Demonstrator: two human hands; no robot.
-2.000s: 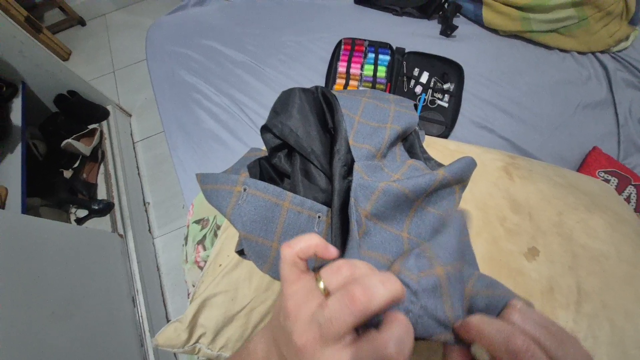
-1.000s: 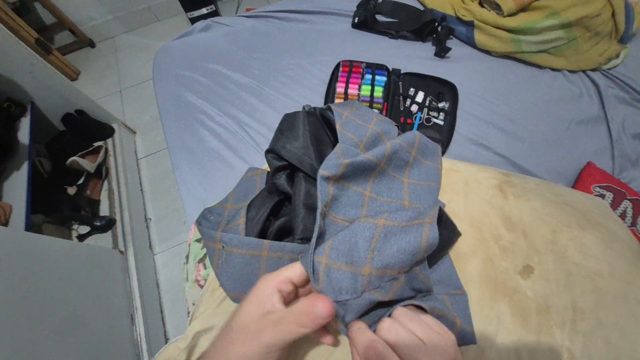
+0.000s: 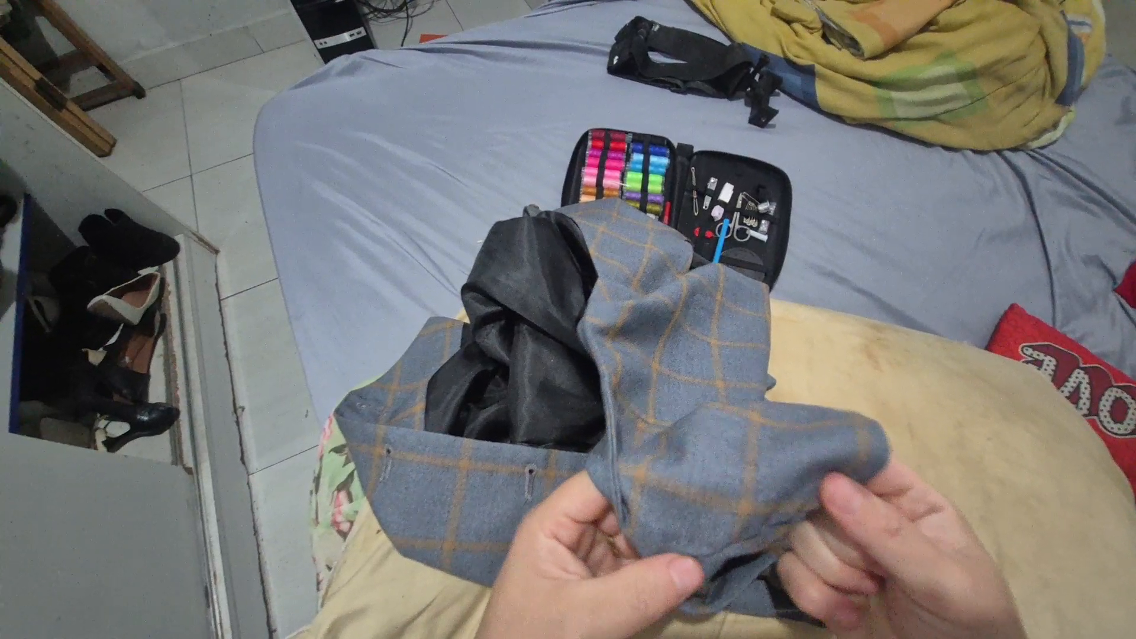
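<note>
A grey-blue checked garment with thin orange lines lies bunched over a beige cushion, its black lining showing at the left. Two buttonholes show along its lower left band. My left hand holds the garment's lower edge, thumb in front and some fingers behind the cloth. At the lower right, my right hand pinches another part of the cloth between thumb and fingers. Behind the garment an open sewing kit holds spools of coloured thread, small scissors and a blue tool.
The beige cushion rests on a bed with a grey-blue sheet. Black straps and a yellow patterned blanket lie at the back. A red cushion is at the right. Shoes stand on a shelf at the left.
My right hand has moved right from beside my left hand, spreading the cloth. The garment's front part, drawn together one second ago, now reaches out toward the right.
</note>
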